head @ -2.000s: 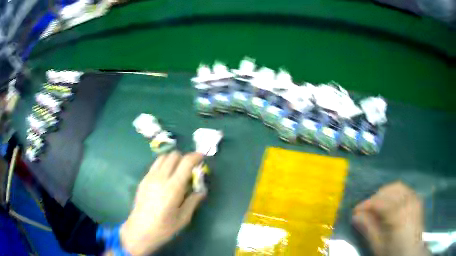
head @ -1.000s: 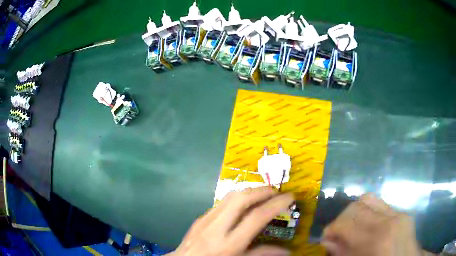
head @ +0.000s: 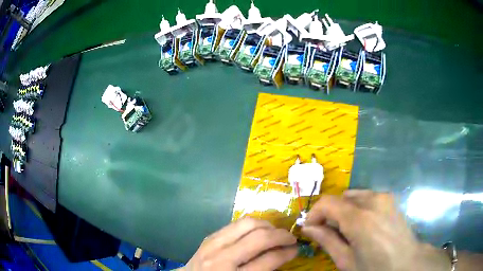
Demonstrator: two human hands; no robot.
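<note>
A white plug housing [head: 306, 178] lies on the yellow adhesive sheet [head: 302, 124], its two pins pointing away from me. Red and dark lead wires run from it down to a circuit board [head: 305, 247], mostly hidden between my fingers. My left hand [head: 243, 246] holds the board from the left, at the bottom edge of the view. My right hand [head: 360, 227] is at the board's upper right, fingertips pinched by a small white part at the wire ends. Whether it grips a yellow piece cannot be told.
Taped units [head: 270, 63] stand in a curved row at the back, plugs pointing away. One unit [head: 136, 115] lies alone at the left. More units [head: 22, 114] stand beside a black mat [head: 47, 132] at far left. Clear film [head: 418, 153] lies at the right.
The board went from the left part of the bench onto the yellow sheet. Since one second ago, my right hand has moved left and up to the board, and the board is more covered.
</note>
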